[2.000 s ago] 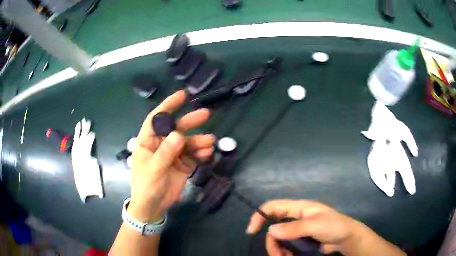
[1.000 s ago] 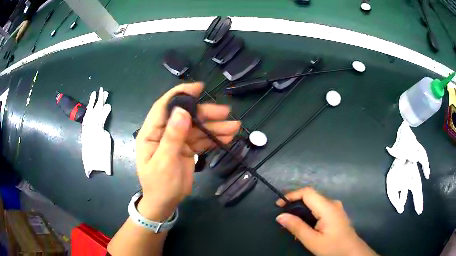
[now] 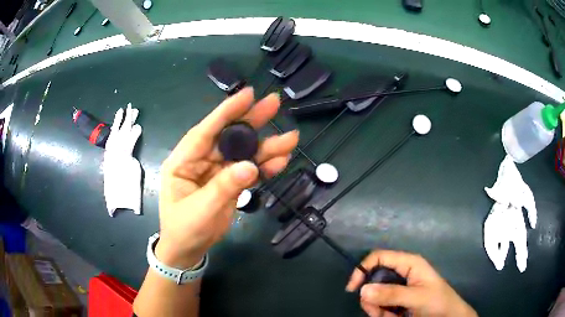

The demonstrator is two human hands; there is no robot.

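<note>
One black gooseneck lamp unit is held between my two bare hands above the dark green bench mat. My left hand (image 3: 214, 179) grips its round head (image 3: 238, 142) with thumb and fingers, the flat black side up. The thin black stem (image 3: 337, 249) runs down to the right. My right hand (image 3: 412, 288) is shut on the black body (image 3: 385, 283), partly hidden by the fingers. Below the held unit lie other lamp units with black bodies (image 3: 298, 232) and round heads with white faces (image 3: 421, 124).
A screwdriver-like tool (image 3: 93, 129) and white glove (image 3: 122, 170) lie left. A squeeze bottle (image 3: 526, 133) and crumpled glove (image 3: 509, 217) lie right. Beyond the white strip (image 3: 372, 32), the green conveyor (image 3: 347, 8) carries units. A metal post (image 3: 129, 18) stands upper left.
My left hand has turned the round head so that its flat black side shows more fully. My right hand and the body have moved slightly down and right. The conveyor units have shifted.
</note>
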